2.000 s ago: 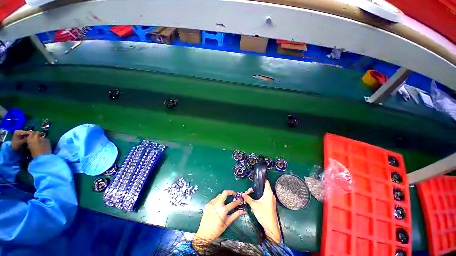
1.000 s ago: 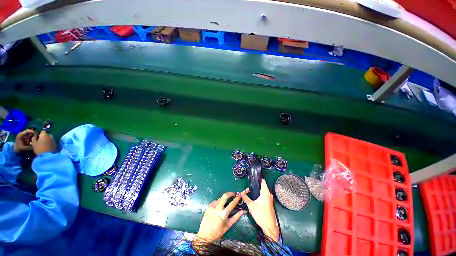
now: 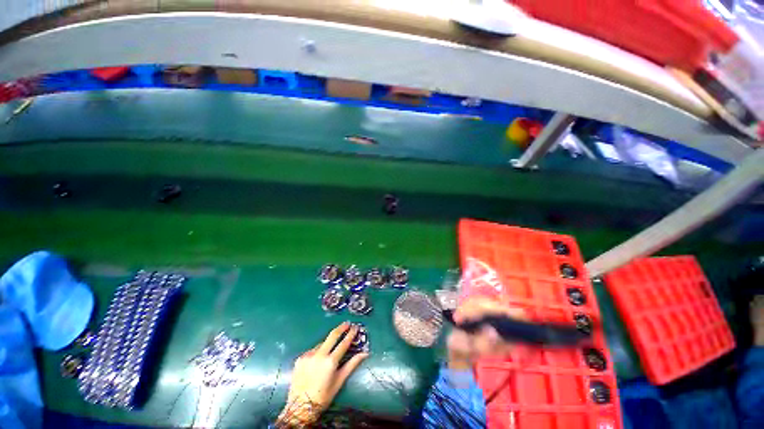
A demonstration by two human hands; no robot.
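My left hand point(image 3: 321, 377) rests on the bench with its fingers on a round black-and-metal unit point(image 3: 357, 339). My right hand point(image 3: 476, 335) is blurred and holds the black electric screwdriver point(image 3: 536, 329), which points right across the red parts tray point(image 3: 536, 377). Several more round units point(image 3: 353, 278) stand in two rows just beyond my left hand. The round dish of tiny screws point(image 3: 418, 318) lies between my hands. A column of round units sits along the tray's right side.
Loose bright metal parts point(image 3: 222, 360) and a ribbed block of stacked parts point(image 3: 132, 339) lie left. Beyond is the green belt point(image 3: 276, 239) with spaced units. A second red tray point(image 3: 670, 314) and a shelf post point(image 3: 678, 214) are right. A blue cap point(image 3: 48, 297) is far left.
The view has turned right. My right hand has moved right with the screwdriver, away from my left hand, over the red tray. The screwdriver has swung from upright to nearly level.
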